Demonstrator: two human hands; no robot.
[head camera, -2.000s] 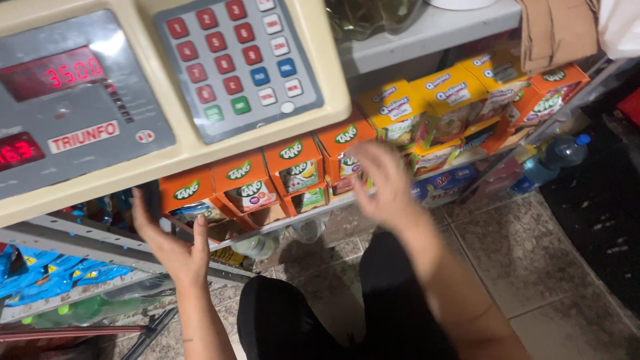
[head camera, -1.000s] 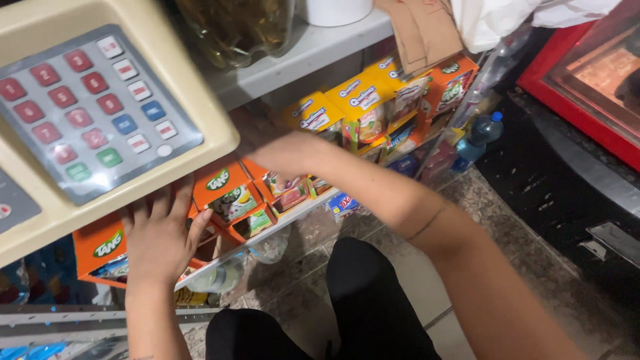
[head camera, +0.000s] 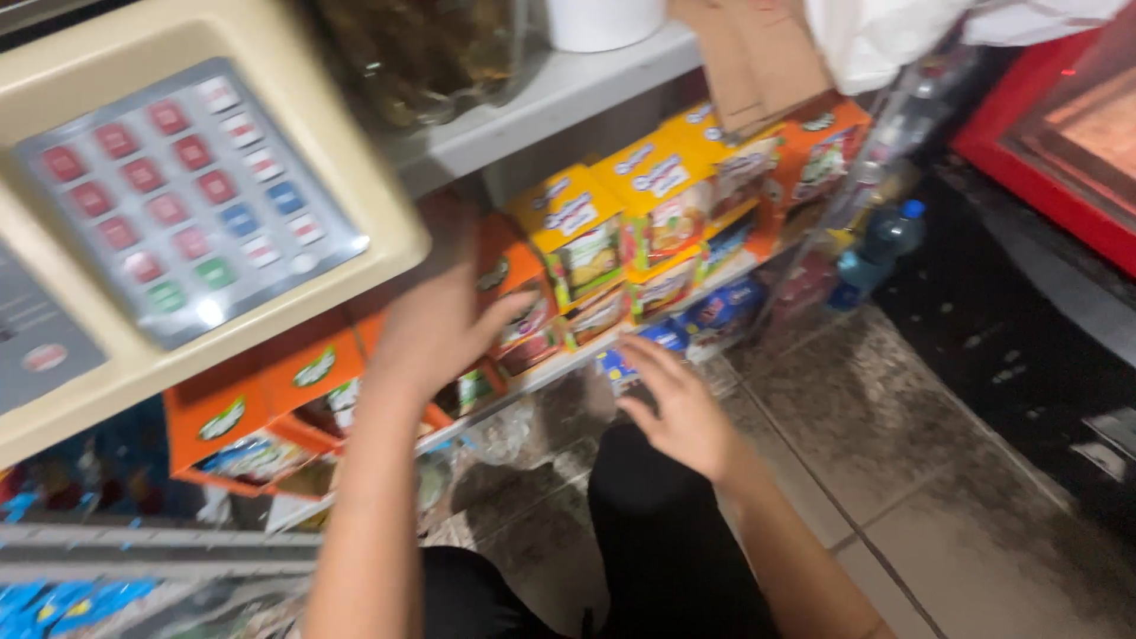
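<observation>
My left hand (head camera: 435, 311), blurred, reaches over the orange Tang drink-mix boxes (head camera: 306, 359); its fingers pass into shadow beside the scale, so whether they hold anything is hidden. My right hand (head camera: 679, 408) is apart from the boxes, fingers spread and slightly curled, with nothing seen in it. It is just below the shelf edge, near blue packets (head camera: 661, 342). Yellow display boxes of sachets (head camera: 652, 191) stand to the right of the orange ones, and another orange box (head camera: 821, 151) is at the row's right end.
A cream scale with a keypad (head camera: 204, 204) overhangs the boxes at upper left. Above the row runs a grey shelf (head camera: 568, 102) bearing a white container (head camera: 603, 18) and brown paper (head camera: 754, 58). A blue-capped bottle (head camera: 874, 253) stands at right, beside a red-framed case (head camera: 1038, 133).
My left hand has moved right and up from the left orange boxes. My right hand has drawn back from the row to below the shelf edge. The view has shifted right since the earliest frame.
</observation>
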